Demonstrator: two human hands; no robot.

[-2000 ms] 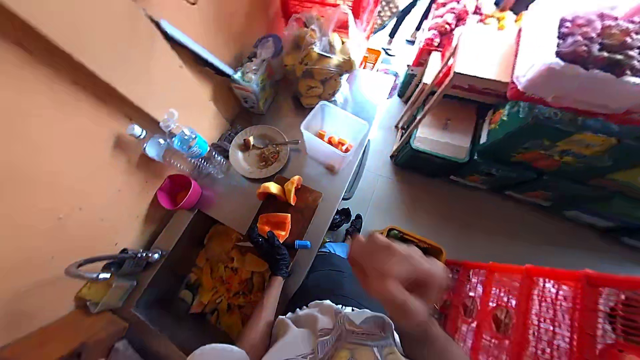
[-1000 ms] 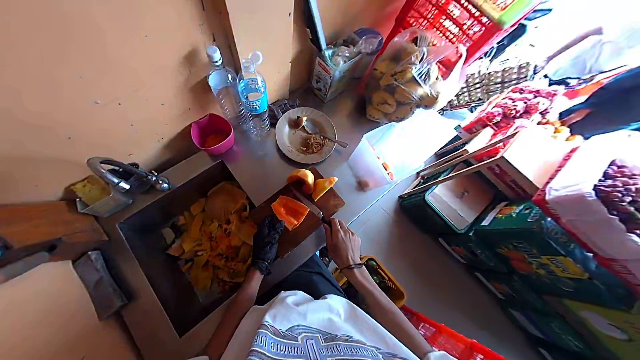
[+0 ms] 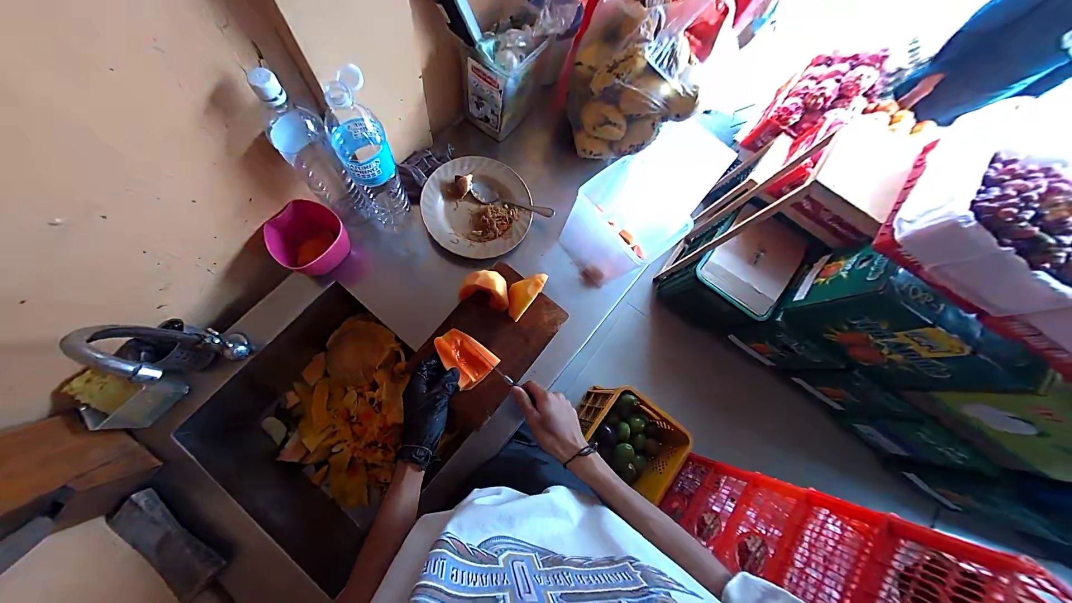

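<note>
My left hand [image 3: 429,404], in a black glove, holds an orange papaya piece [image 3: 466,358] at the edge of a wooden cutting board [image 3: 523,339]. My bare right hand [image 3: 548,419] grips a knife whose short visible part [image 3: 505,377] points at the papaya's right end; most of the blade is hidden. Two more peeled papaya pieces [image 3: 526,296] lie on the far part of the board. Left of the board, peels and scraps [image 3: 347,410] fill part of the metal sink [image 3: 251,469].
Beyond the board are a plate with a spoon [image 3: 444,226], a plastic tub with orange pieces [image 3: 599,243], a pink bowl [image 3: 331,258] and plastic bottles [image 3: 364,151]. A faucet [image 3: 126,360] overhangs the sink's left. Crates of avocados [image 3: 628,444] and red crates [image 3: 779,519] stand below right.
Two seconds ago my right hand was raised away from the board; now it is at the papaya with a knife. My left hand stays on the papaya. The view has turned.
</note>
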